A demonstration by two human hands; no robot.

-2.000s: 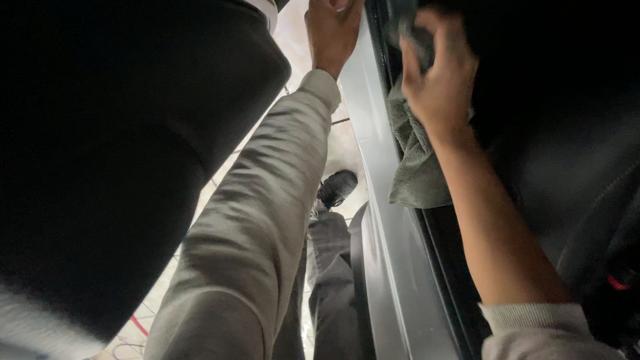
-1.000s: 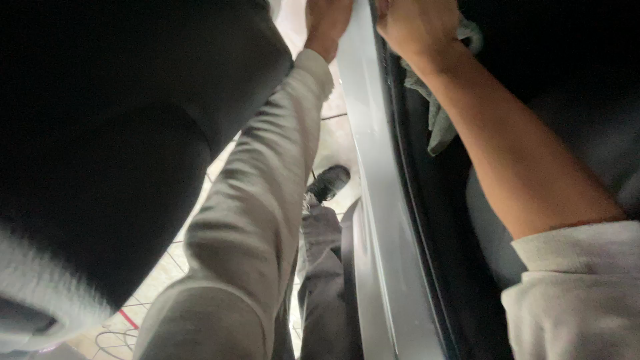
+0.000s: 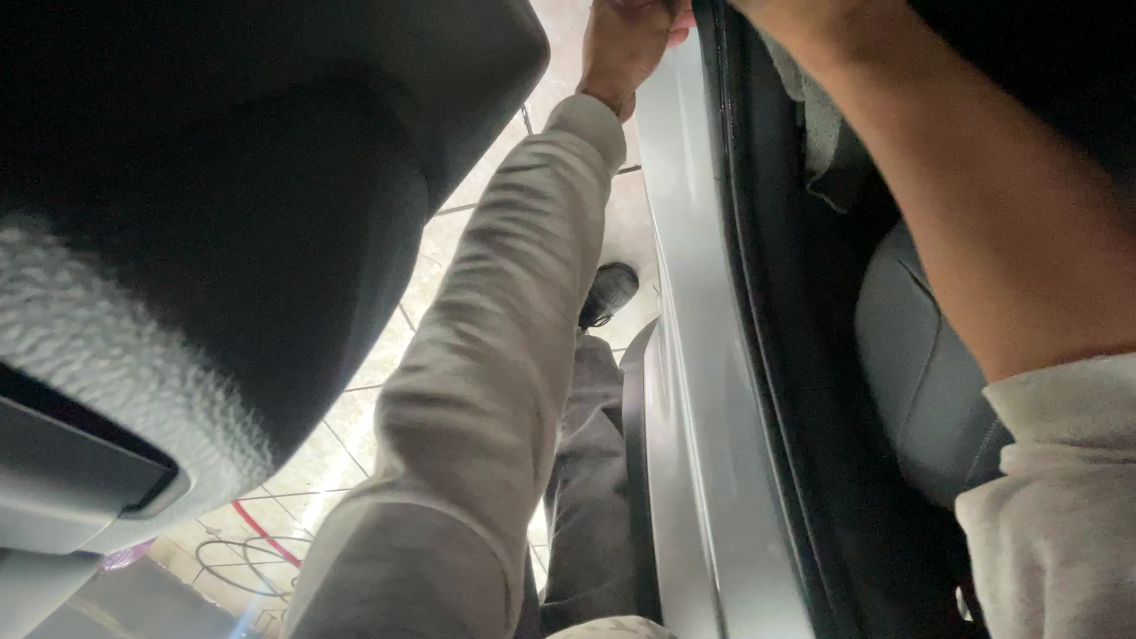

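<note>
Near the top edge, my left hand [image 3: 626,44] is at the outer side of a silver car door sill [image 3: 688,222]; its fingers are partly cut off by the frame. My right hand [image 3: 812,22] is at the top edge, on the inner side of the black rubber door seal [image 3: 741,240], its fingers out of view. A grey-green cloth [image 3: 830,146] hangs below my right hand and wrist; whether the hand grips it is hidden. Light sweatshirt sleeves cover my left arm and my right elbow.
A dark car door panel [image 3: 222,177] fills the left side. A dark leather-like seat [image 3: 923,364] lies at the right. Below are a tiled floor [image 3: 621,209], my black shoe [image 3: 611,291], a red hose or cable [image 3: 264,531] and dark looped cables [image 3: 232,564].
My right hand has moved up toward the top edge, its fingers leaving the view. Less of the cloth shows than two seconds ago. My left hand remains beside the sill.
</note>
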